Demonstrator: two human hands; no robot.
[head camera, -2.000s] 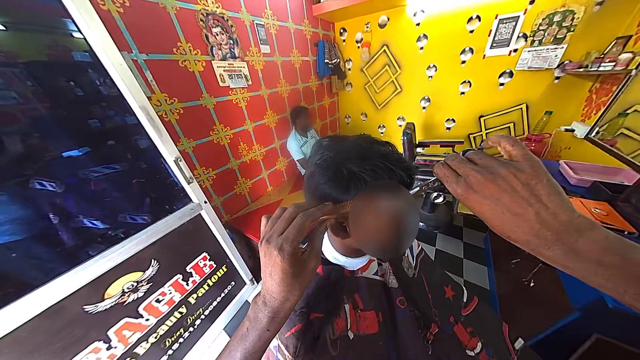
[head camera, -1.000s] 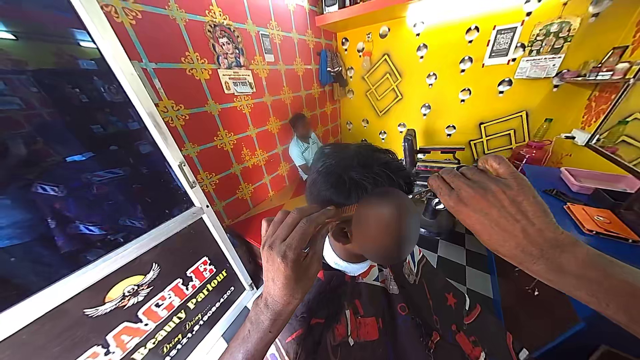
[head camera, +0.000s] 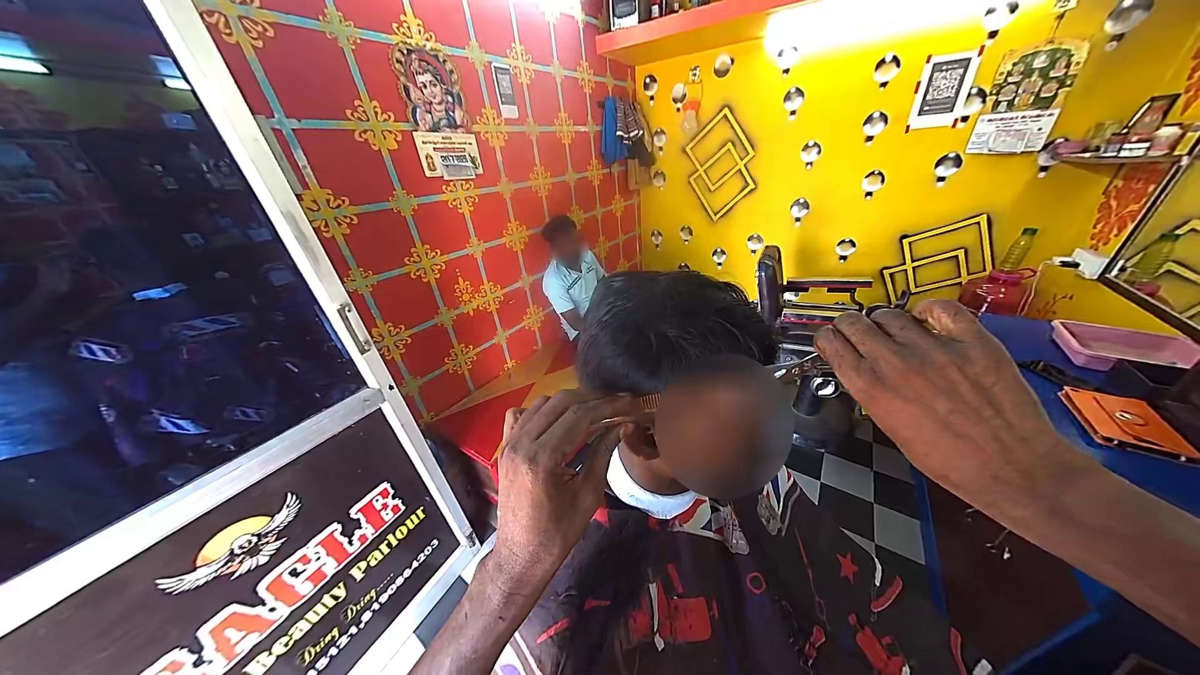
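Observation:
A seated person with short black hair (head camera: 670, 323) wears a dark patterned barber's cape (head camera: 712, 600) and a white neck strip (head camera: 647, 487). My left hand (head camera: 553, 469) holds a comb (head camera: 649, 402) against the hair just above the person's ear. Raised on the other side of the head, my right hand (head camera: 923, 375) grips a pair of scissors (head camera: 797, 365), whose blades point toward the front of the hair. Most of the comb and the scissor handles are hidden by my fingers.
Another person (head camera: 572, 277) sits by the red wall. A glass door (head camera: 370, 412) stands at left. On the blue counter (head camera: 1022, 342) at right lie a pink tray (head camera: 1125, 345) and an orange case (head camera: 1130, 422). A barber chair (head camera: 771, 281) stands behind.
Both hands stay near the head with the comb and scissors. The comb remains by the ear side. The view has shifted slightly.

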